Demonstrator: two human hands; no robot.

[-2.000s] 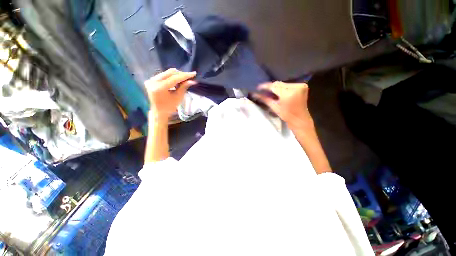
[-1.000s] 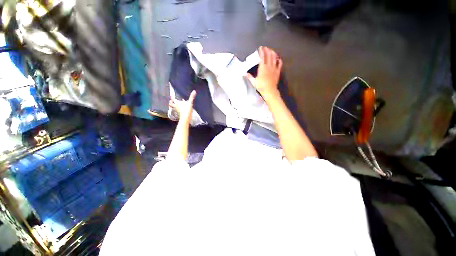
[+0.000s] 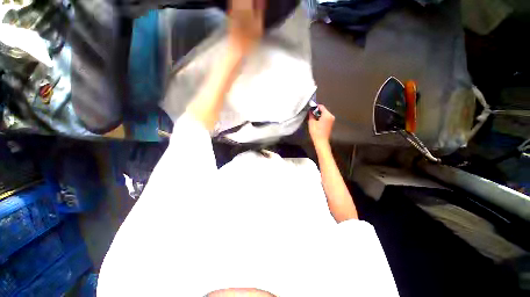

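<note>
A floppy pale grey-white garment piece lies spread on the pressing table in front of me, with dark folds along its near edge. My left hand is blurred at the top of the frame, over the garment's far part; whether it grips the cloth cannot be told. My right hand is closed on the garment's right near corner, where a small dark bit shows. The steam iron, with its orange handle, lies on the table to the right of my right hand.
The grey table cover has a teal edge at left. A long grey padded roll lies beyond it. Blue crates stand at lower left. Dark cloth lies at the far edge. A pale rail is at right.
The garment has gone from bunched to spread wider over the table. My left hand has moved far forward. My right hand has moved back toward me to the near corner.
</note>
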